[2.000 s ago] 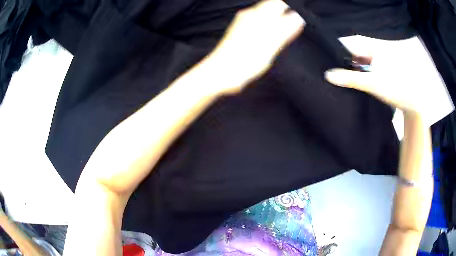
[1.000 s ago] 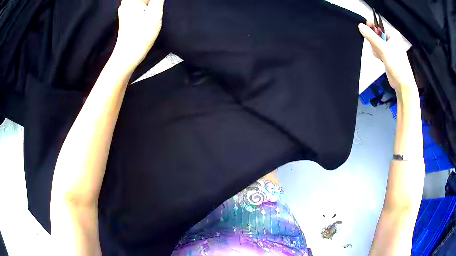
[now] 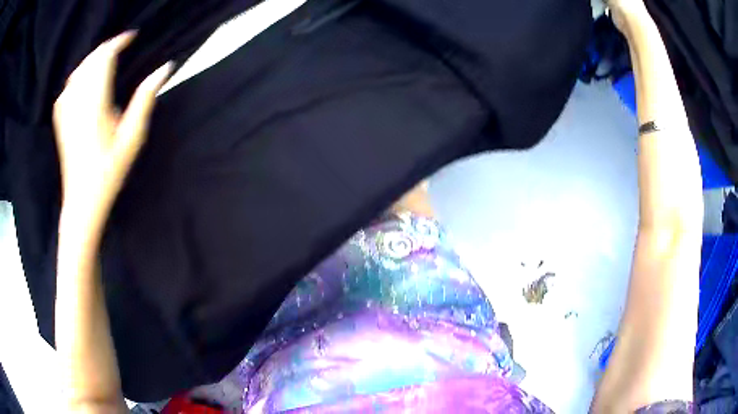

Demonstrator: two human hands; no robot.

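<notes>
A large black garment or panel [image 3: 324,137] hangs from the top of the view over the table's near edge, down to the lower left. My left hand [image 3: 109,113] is over the cloth at the upper left, thumb and fingers spread apart. My right hand [image 3: 625,6] is cut off by the top edge at the upper right, beside the cloth; its fingers are out of the picture. The snips do not show.
Dark cloth lies at the far left and along the right edge [image 3: 696,89]. A strip of white tabletop [image 3: 235,44] shows at the upper left. Blue material [image 3: 716,275] is at the right. Scraps [image 3: 537,288] lie on the pale floor. A red object [image 3: 192,404] is at the bottom.
My left hand has moved left and nearer, and its fingers have spread. My right hand has moved up to the picture's edge. The black cloth's near edge has shifted upward and left.
</notes>
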